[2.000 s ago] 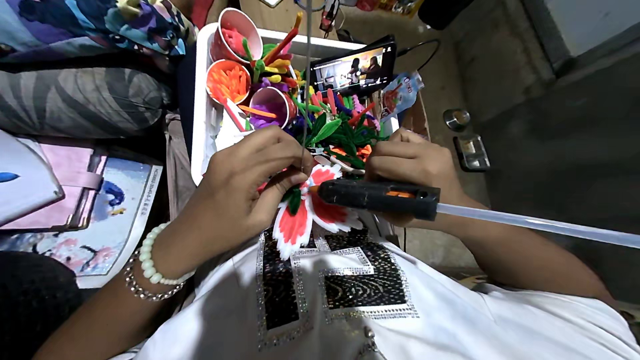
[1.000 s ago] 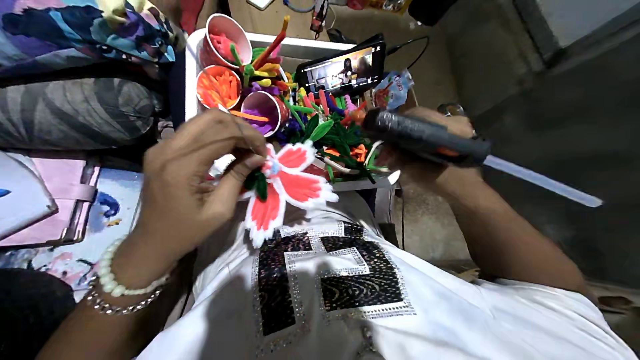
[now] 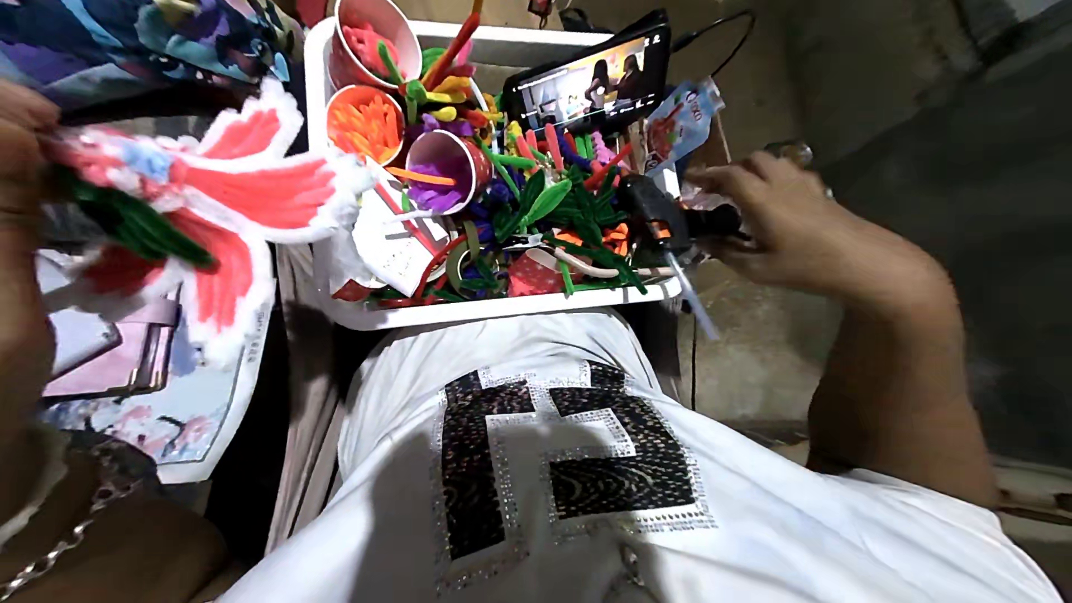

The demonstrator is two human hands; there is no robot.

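Note:
At the left edge my left hand (image 3: 21, 167) holds a red and white pipe-cleaner flower (image 3: 260, 184) by its center, close to the camera. A dark green pipe-cleaner leaf (image 3: 138, 222) lies along its underside. The black hot glue gun (image 3: 657, 213) rests at the right rim of the white tray, a clear glue stick (image 3: 691, 293) poking out of it toward me. Beside its dark end is my right hand (image 3: 770, 218), fingers spread; whether they still touch the gun cannot be told.
The white tray (image 3: 502, 310) holds green leaves (image 3: 548, 203), cups of orange (image 3: 364, 126), purple (image 3: 440, 172) and pink pipe-cleaner pieces (image 3: 368, 46), and a lit phone (image 3: 590, 79) with a cable. A pink notebook case (image 3: 126, 352) lies at left.
My left hand has carried the flower left and closer to the camera. The glue gun, earlier gripped in my right hand, now sits at the tray's right side, and the fingers have spread.

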